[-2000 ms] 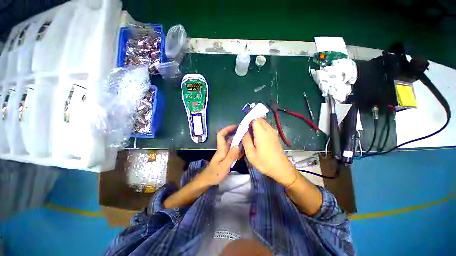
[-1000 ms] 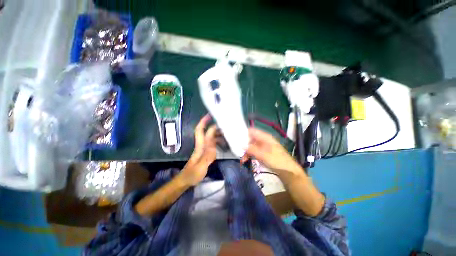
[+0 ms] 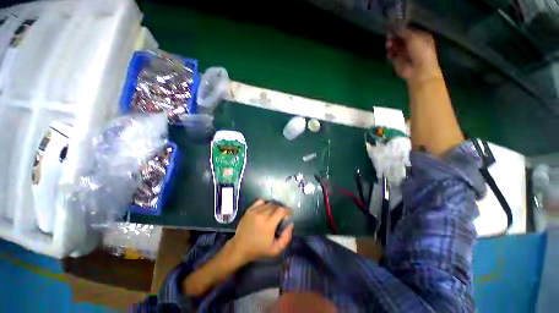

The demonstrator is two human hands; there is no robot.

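A rear housing with a green circuit board (image 3: 227, 168) lies open on the green bench mat, left of centre, its narrow end towards the bench's front edge. My left hand (image 3: 263, 229) is at the front edge, right of the housing, with curled fingers around something small and dark; what it is cannot be told. My right hand (image 3: 417, 54) is raised far up at the top right, blurred, beside a dark shape that I cannot identify. Red-handled cutters (image 3: 329, 205) lie on the mat right of my left hand. Small white scraps (image 3: 300, 183) lie near them.
Blue parts bins (image 3: 162, 88) and a clear plastic bag (image 3: 107, 162) stand at left beside the large white tray (image 3: 86, 98). A small bottle (image 3: 294, 127) and tiny dish (image 3: 314, 125) are at the back. Crumpled white tissue (image 3: 392, 160) is at right, partly by my right sleeve.
My right hand has left the white shell and moved far up and right. The white shell that was in my hands no longer shows. My left hand stays near the front edge, fingers now curled.
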